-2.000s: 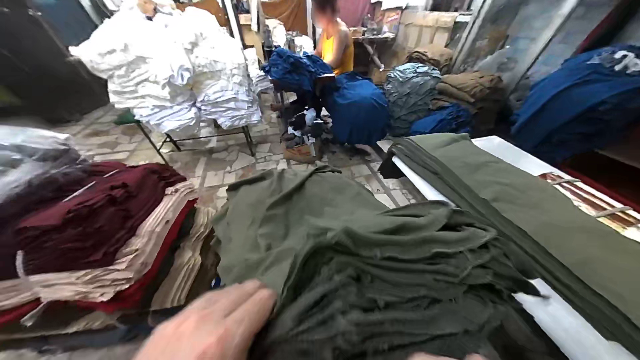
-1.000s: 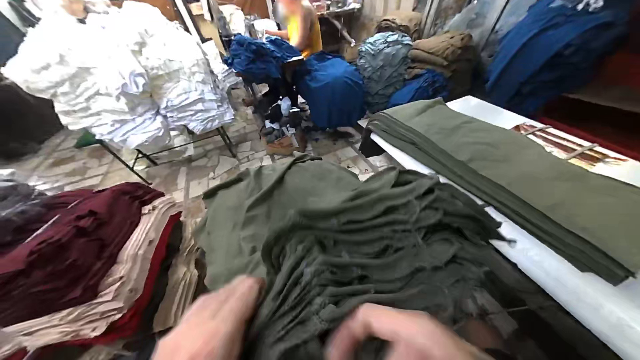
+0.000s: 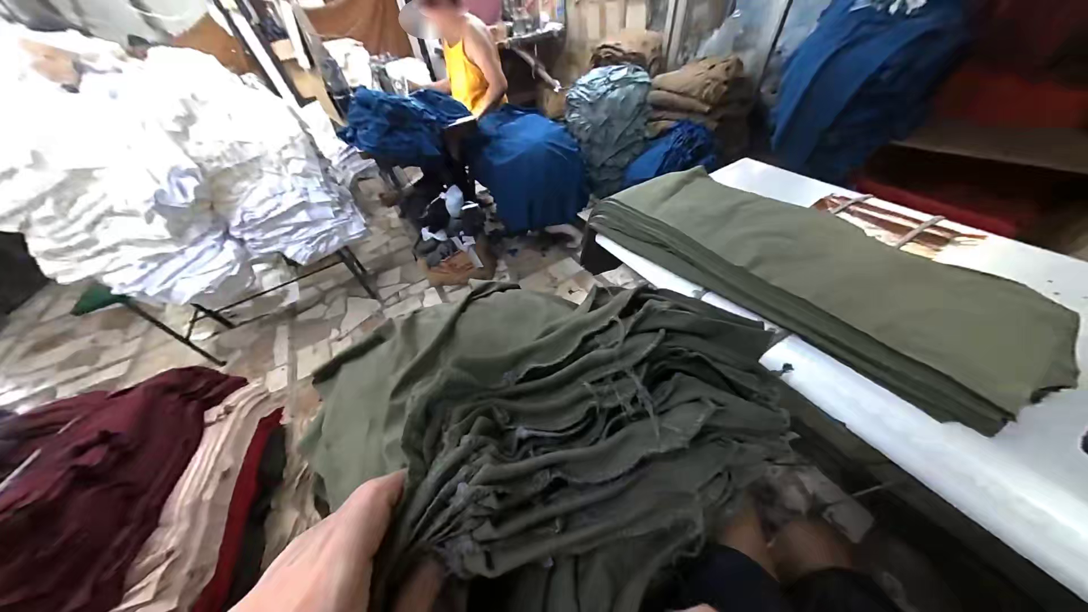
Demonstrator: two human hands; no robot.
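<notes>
A layered bundle of olive-green cloth pieces (image 3: 561,433) with frayed, overlocked edges lies gathered across the lower middle. My left hand (image 3: 336,552) grips its near left edge, thumb side up, the fingers partly hidden by the fabric. Of my right hand (image 3: 699,608), only a sliver of skin seems to show at the bottom edge, below the bundle; its hold is hidden. To the right, a long folded stack of olive-green fabric (image 3: 850,280) rests on a white table (image 3: 918,463).
Maroon cloth (image 3: 110,459) and beige pieces (image 3: 200,484) are stacked at lower left. White garments (image 3: 170,170) cover a metal-legged stand. A person (image 3: 472,64) in a yellow top sits behind blue cloth (image 3: 531,170). Bare knees (image 3: 790,544) show below the bundle.
My right hand has moved from the bundle's near edge down almost out of view. My left hand remains at the bundle's left side. The view has shifted closer over the bundle.
</notes>
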